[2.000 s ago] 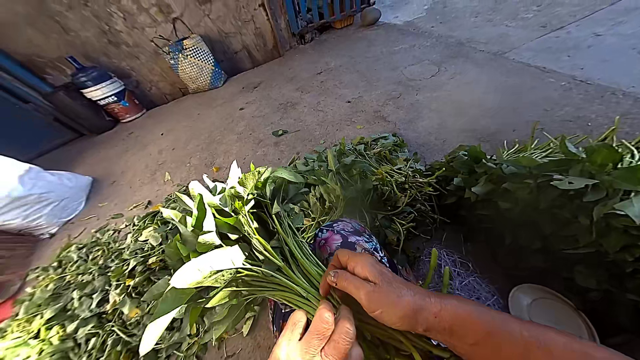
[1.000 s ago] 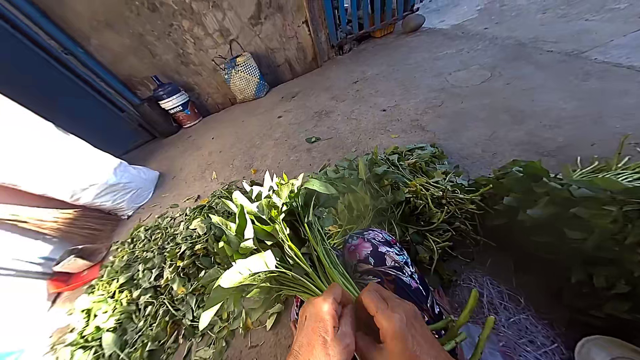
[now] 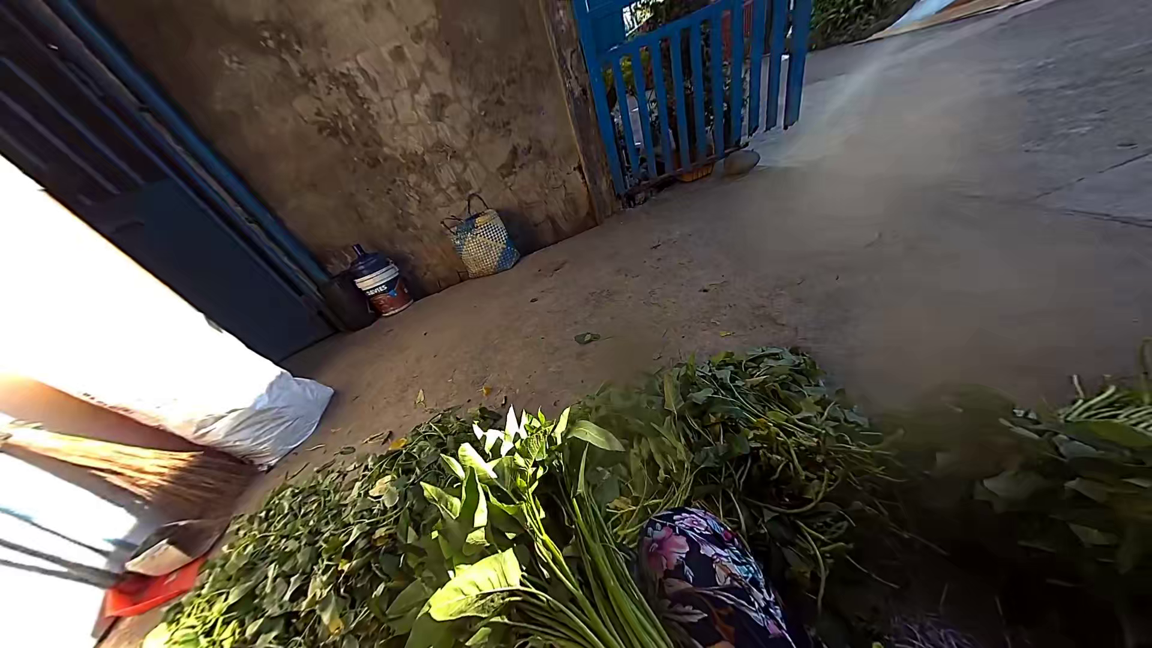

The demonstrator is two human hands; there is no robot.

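A bunch of long-stemmed leafy greens (image 3: 576, 549) rises from the bottom edge of the view, its pale leaves fanned to the upper left and its stems running down to the right. Neither of my hands shows; whatever grips the stems lies below the frame. Right beside the bunch is my knee under dark floral cloth (image 3: 711, 576). Cut greens are heaped behind and left of it in a leafy pile (image 3: 315, 549), and a stemmy pile (image 3: 765, 423) lies beyond the knee.
More greens (image 3: 1071, 477) lie at the right. A woven bag (image 3: 485, 243) and a paint bucket (image 3: 384, 290) stand by the wall, near a blue slatted gate (image 3: 693, 90). At left are a white sack (image 3: 279, 414), a straw broom (image 3: 171, 468) and a red object (image 3: 153, 585).
The view has tilted upward, and both hands, seen at the stems in the earlier frames, are out of the frame. The bunch remains beside the knee.
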